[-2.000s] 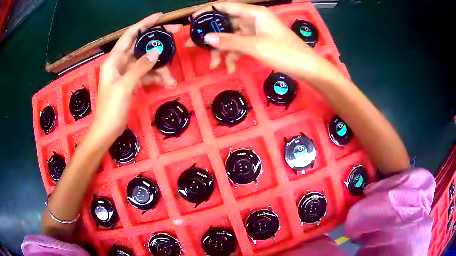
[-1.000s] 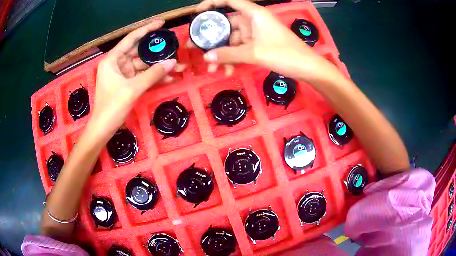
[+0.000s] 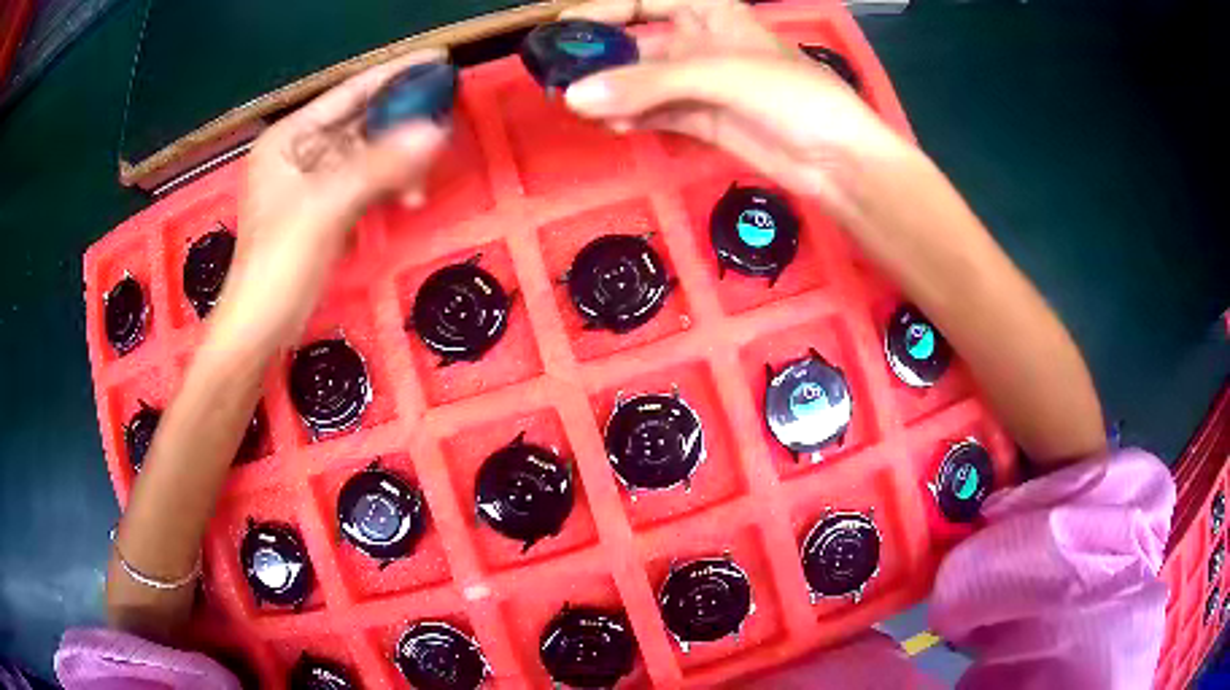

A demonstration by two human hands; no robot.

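Note:
My left hand (image 3: 317, 175), partly blurred, holds a round black smartwatch unit (image 3: 412, 97), tilted and blurred, above the far left part of the red foam tray (image 3: 573, 372). My right hand (image 3: 715, 95) holds a second smartwatch unit (image 3: 580, 51) near the tray's far edge. Its face is tilted and shows a teal patch; my thumb is at its near rim. Several units lie in the tray pockets. One with a teal screen (image 3: 755, 231) lies below my right wrist. Many others show concentric rings, such as the unit in the middle (image 3: 618, 282).
A brown edge strip (image 3: 324, 88) runs along the tray's far side. A dark green bench mat (image 3: 1079, 162) lies around the tray. Another red tray with units (image 3: 1194, 593) stands at the far right. My pink sleeves show at both lower sides.
Both held units have tipped from facing me to a slant. The left one has moved slightly up and left, the right one slightly up. The right one's face went from glaring white to dark with teal.

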